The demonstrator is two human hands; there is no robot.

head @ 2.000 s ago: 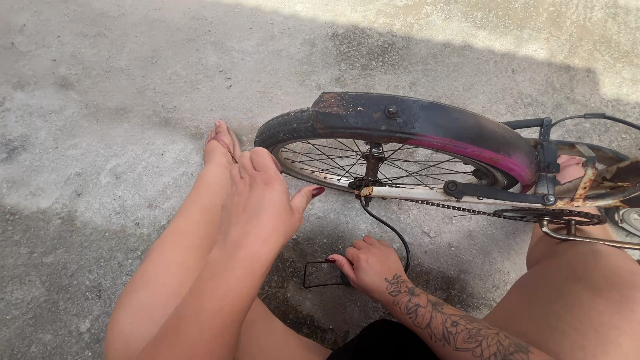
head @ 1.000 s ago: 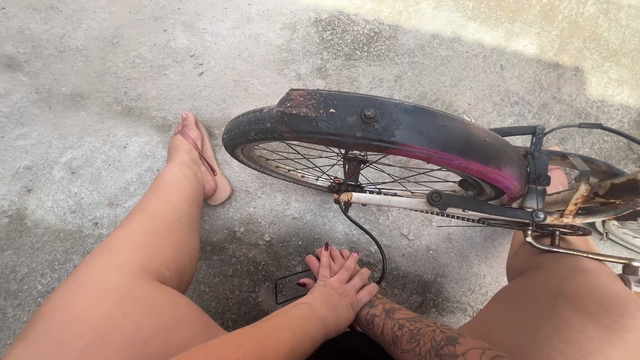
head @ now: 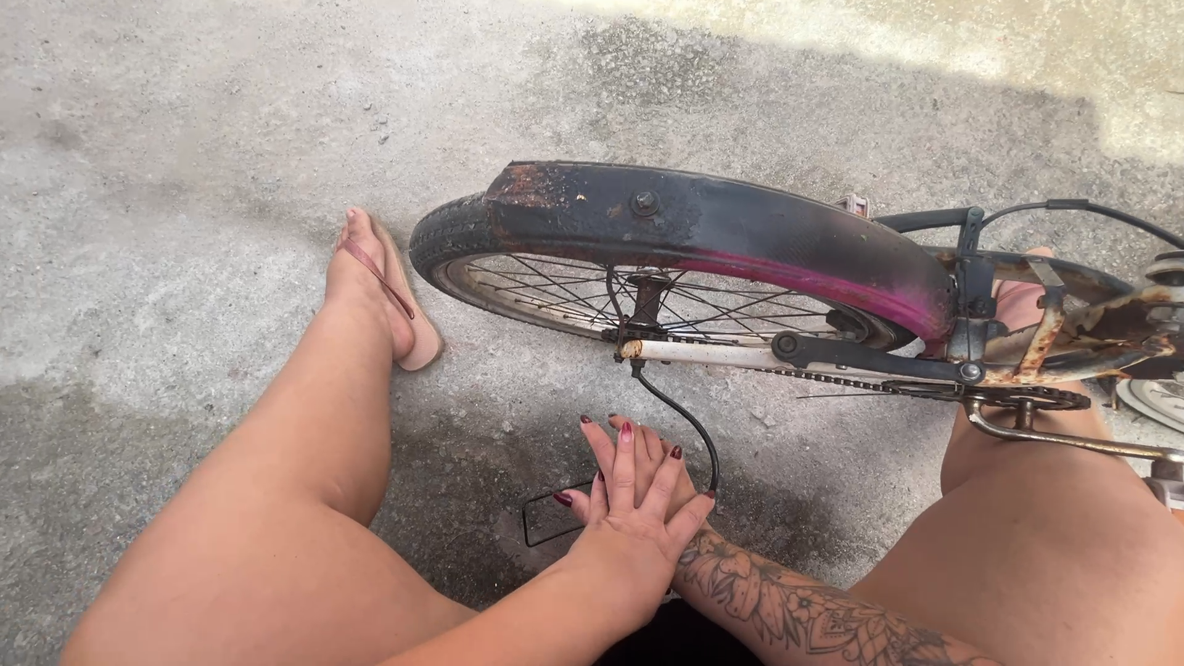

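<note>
My left hand (head: 638, 536) lies palm down across the back of my right hand (head: 673, 467), its fingers spread and holding nothing. My right hand, at the end of a tattooed forearm, is mostly covered, so its grip is hidden. A black wire frame (head: 524, 523) sticks out to the left from under both hands. A thin black hose (head: 698, 421) curves from beside my right hand up to the bicycle's rear axle area. Above the hands is the bicycle's rear wheel (head: 546, 314), with spokes, a black tire and a worn black and magenta mudguard (head: 740, 222).
The bicycle's rusty frame (head: 1045, 342), chain (head: 832, 381) and crank arm (head: 1082, 439) reach to the right, between my legs. My left foot, in a flip-flop (head: 421, 333), stands left of the wheel on rough concrete ground (head: 185, 139).
Two seconds ago my left hand was raised over my left leg; it has come down onto my right hand. My left leg and foot now show fully left of the wheel. The view has shifted slightly.
</note>
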